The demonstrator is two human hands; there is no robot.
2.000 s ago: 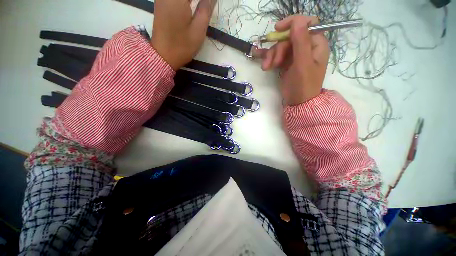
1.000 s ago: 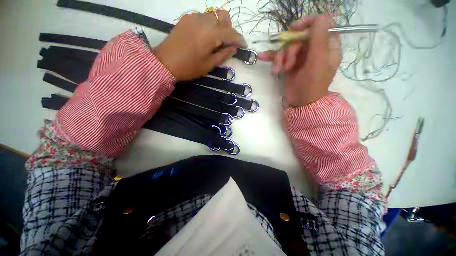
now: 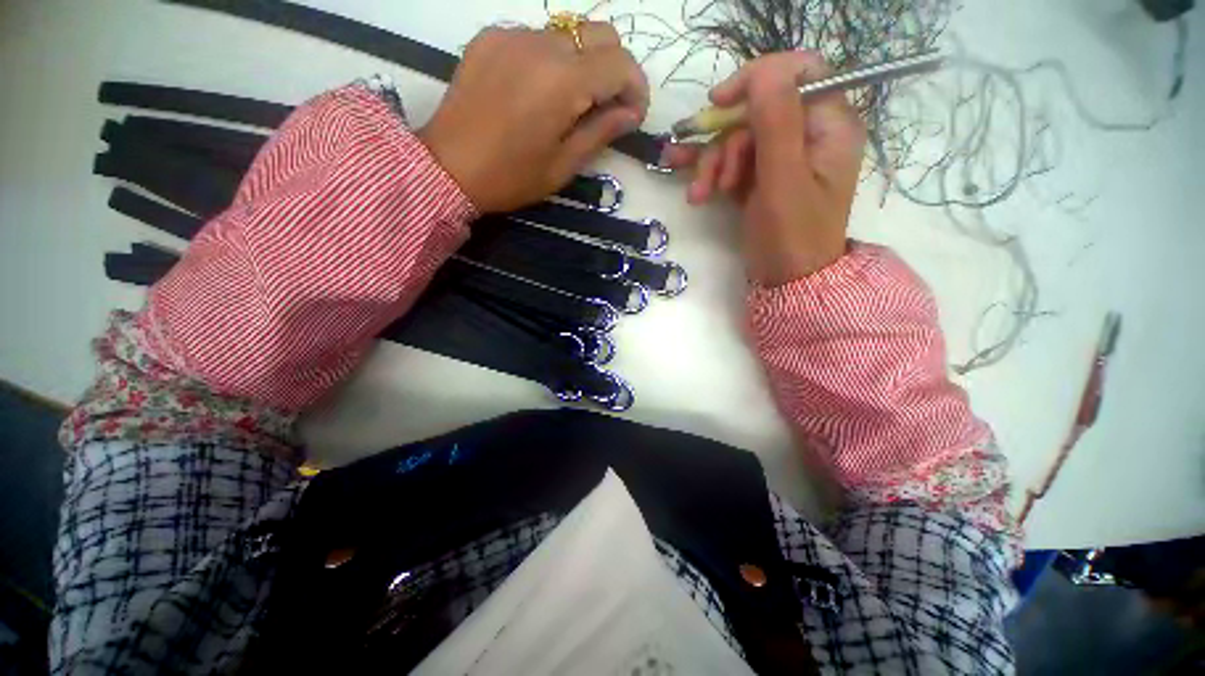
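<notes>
My left hand [image 3: 535, 116], with a gold ring on one finger, holds a long black strap [image 3: 357, 40] near its right end. That strap's D-ring end shows between my hands. My right hand [image 3: 796, 165] holds a slim pen-like tool [image 3: 859, 77] with a silver shaft and a yellowish section. The tool's tip is at the D-ring end; whether it touches cannot be told. Several other black straps [image 3: 548, 251] lie fanned out below my left hand, partly under my left sleeve, with their silver D-rings [image 3: 654, 238] towards the right.
A dark and grey thread tangle [image 3: 780, 33] lies behind my right hand. A thin grey cord [image 3: 1031, 264] curves to its right. A red piece with a greyish tip [image 3: 1093, 383] lies near the right edge of the white table [image 3: 1123, 475]. A black object [image 3: 1166, 8] is at the upper right corner.
Since the first frame my left hand has moved right and down along the strap and closed near its ring end. My right hand moved away slightly, then came back to the ring with the tool.
</notes>
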